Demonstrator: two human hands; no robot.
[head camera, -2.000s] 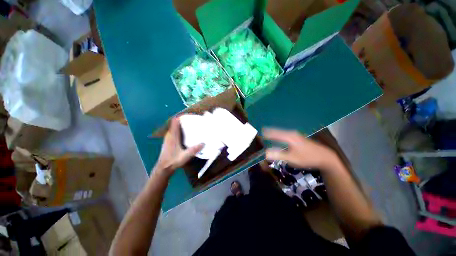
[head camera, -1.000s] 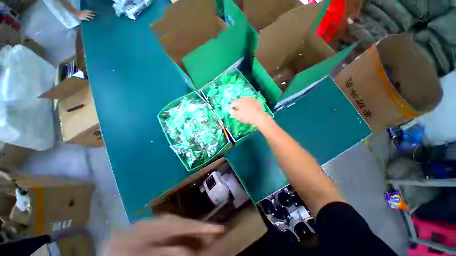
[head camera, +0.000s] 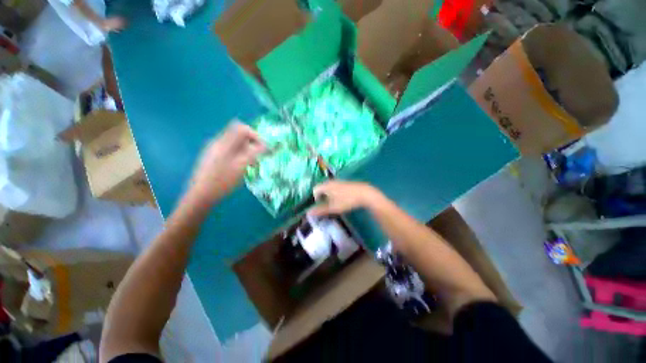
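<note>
My left hand (head camera: 230, 156) is blurred over the left edge of the left accessory tray (head camera: 283, 177), which holds shiny clear and green-tinted packets. Its fingers are bent; I cannot tell if it holds a packet. My right hand (head camera: 347, 198) is at the back edge of the open brown inner box (head camera: 265, 287), its fingers curled down; anything in them is hidden. White pieces (head camera: 322, 241) lie in that box. The right accessory tray (head camera: 336, 127) is full of green-tinted packets and touches the left one.
Open green retail boxes (head camera: 301, 60) stand behind the trays on the green table (head camera: 453, 145). A bulk carton (head camera: 471, 266) with dark round-faced units is below the table edge. A large brown carton (head camera: 535, 92) is at right. Another person's hand (head camera: 112, 25) shows at upper left.
My left hand has moved from the front of the inner box up to the left tray. My right hand has moved back from the right tray to the inner box.
</note>
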